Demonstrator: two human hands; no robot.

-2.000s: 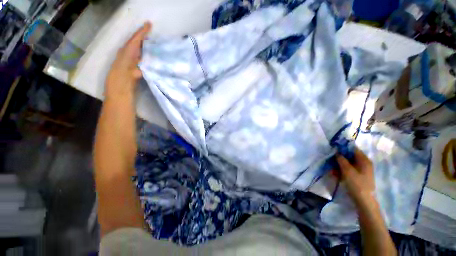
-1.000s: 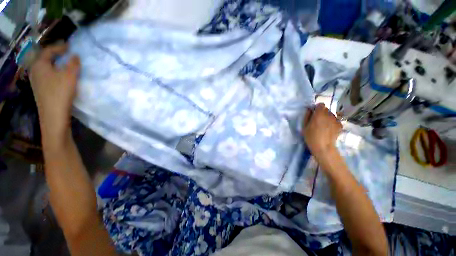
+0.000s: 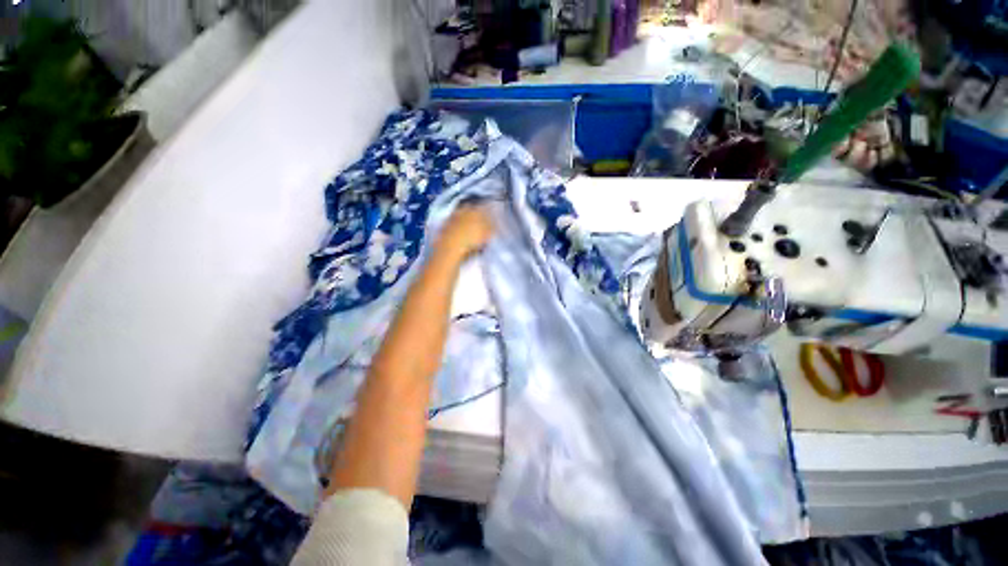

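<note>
The blue floral garment (image 3: 376, 210) lies over the white machine table. Its dark face side is bunched at the back left, and its pale wrong side hangs over the front edge. My left hand (image 3: 470, 229) reaches far forward onto its upper folds; its fingers are blurred, so its grip is unclear. My right hand is out of the picture. A pale piece with a dark blue edge (image 3: 735, 420) lies under the sewing machine head (image 3: 823, 265).
Yellow and red loop handles (image 3: 846, 370) lie right of the machine head, with a small red tool (image 3: 953, 406) beside them. A green-handled object (image 3: 857, 108) stands over the head. A blue crate (image 3: 602, 138) is behind the table. A green plant-like shape (image 3: 55, 116) shows at the left.
The view has lifted and shifted. My left hand has moved from the garment's far left end to its upper folds. My right hand has left the picture. The garment now hangs toward me.
</note>
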